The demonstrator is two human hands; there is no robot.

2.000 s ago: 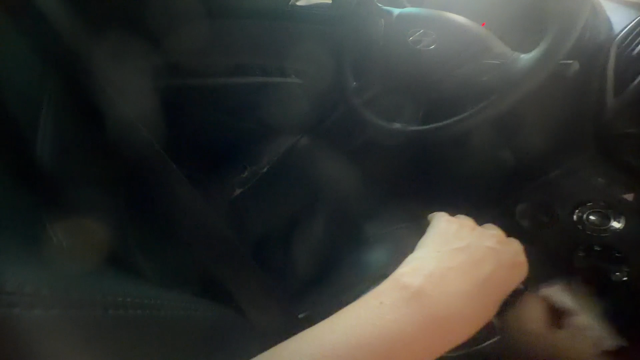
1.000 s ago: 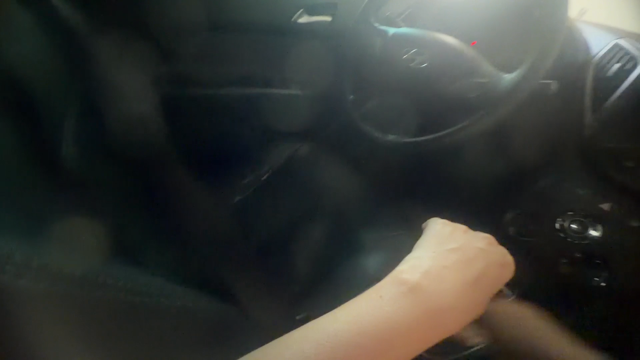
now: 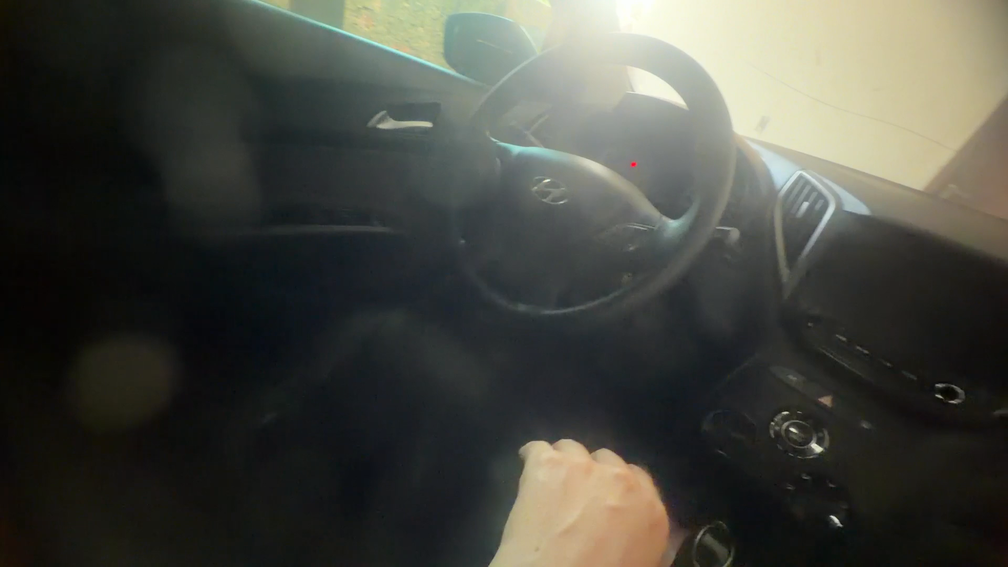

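My left hand is at the bottom centre of the head view, back of the hand up and fingers curled down. Its palm and fingertips are hidden, so whether it grips something is not visible. Just right of it lies a round part with a bright ring, low in the car's console. A small pinkish patch shows at the hand's right edge, too little to identify. My right hand cannot be made out. Beyond the left hand stands the steering wheel, with a Hyundai emblem on its hub.
A door with a pale inner handle and a side mirror are at upper left. At right are an air vent, a dark display and a round control knob. A red light glows behind the wheel. The lower left is very dark.
The view has swung upward, so the mirror and more of the dashboard show. The blurred second hand, seen at lower right beside my left hand before, is no longer plainly visible.
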